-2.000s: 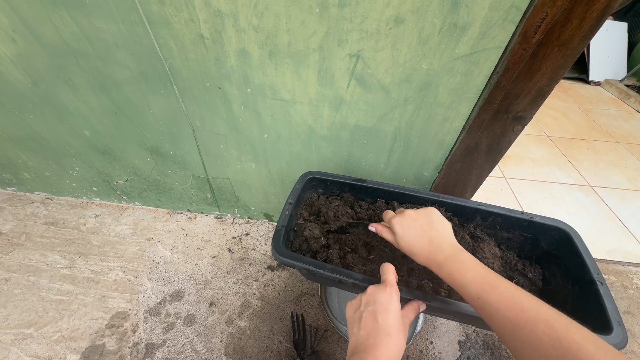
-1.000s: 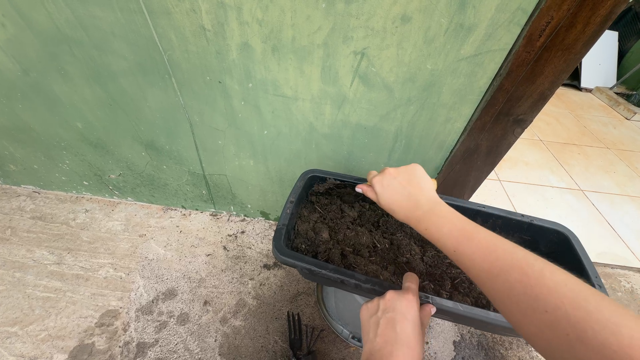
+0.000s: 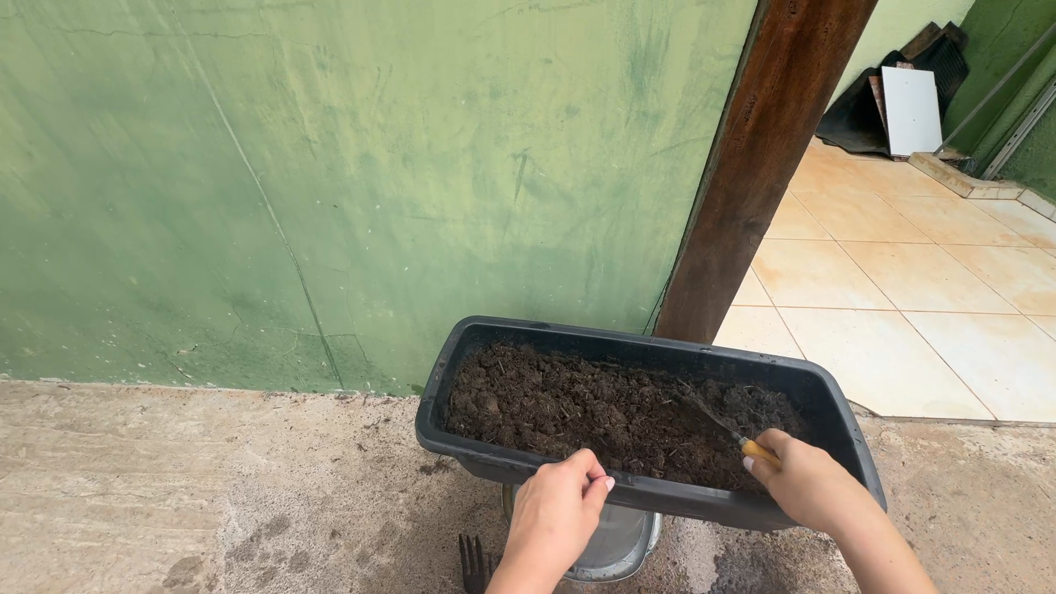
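Observation:
A black rectangular plastic planter (image 3: pixel 701 500) holds dark soil (image 3: pixel 569 404). My right hand (image 3: pixel 813 478) grips the yellow wooden handle of a small hand tool (image 3: pixel 757 450), perhaps a trowel, over the right part of the planter; its dark metal end is in the soil, so its shape is partly hidden. At the planter's near rim is my left hand (image 3: pixel 559 503), thumb and fingers closed on the edge. Under the planter a round grey metal-looking lid or container (image 3: pixel 615 540) shows.
A black hand fork (image 3: pixel 473 561) lies on the concrete floor (image 3: pixel 289 487) left of the round container. Behind the planter stand a green wall (image 3: pixel 412 206) and a dark wooden post (image 3: pixel 759 165). Pale floor tiles (image 3: pixel 891 272) and a leaning white panel (image 3: pixel 912 111) are at right.
My right hand has moved from the planter's far rim to its right part, and the tool with the yellow handle now shows. My left hand stays at the near rim.

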